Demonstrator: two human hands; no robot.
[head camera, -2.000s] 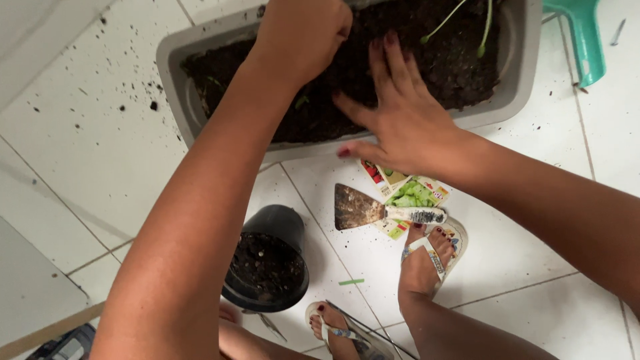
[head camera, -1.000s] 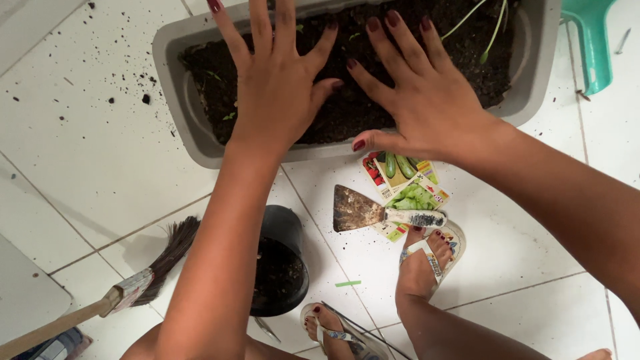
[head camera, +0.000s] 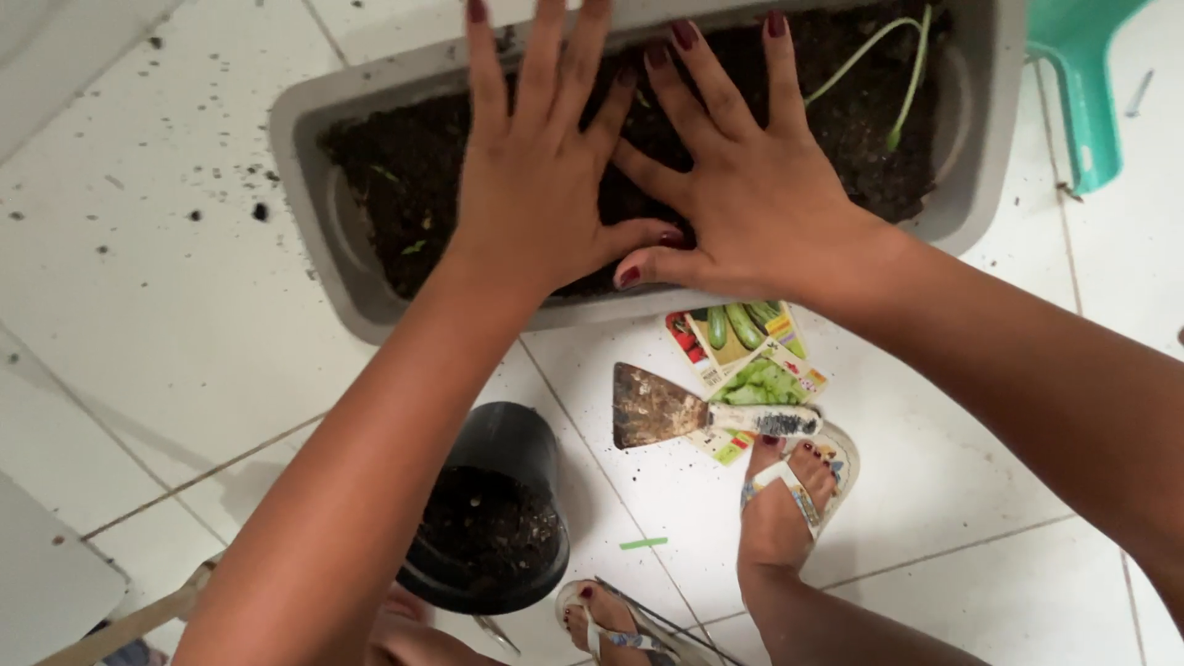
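Both of my hands are spread over dark soil (head camera: 416, 185) in a long grey plastic planter (head camera: 994, 139). My left hand (head camera: 536, 166) lies palm down left of the middle, its fingers apart and reaching past the far rim. Close beside it, my right hand (head camera: 740, 176) is spread over the soil, its thumb near the left thumb at the near side. Neither hand holds anything. A bent pale green seedling stem (head camera: 911, 88) lies on the soil at the right. Small green leaves (head camera: 413, 247) show at the left end. The palms' contact with the soil is hidden.
Below the planter, a rusty scraper (head camera: 659, 407) lies over seed packets (head camera: 740, 328) beside my sandalled foot (head camera: 786, 509). A black pot (head camera: 504, 444) holding some soil stands left of it. A teal plastic object (head camera: 1091, 111) is at upper right, a wooden handle (head camera: 139, 620) at lower left.
Two seconds ago my left hand was closed over the soil; it opened and spread by one second ago. Since then both hands have come closer together.
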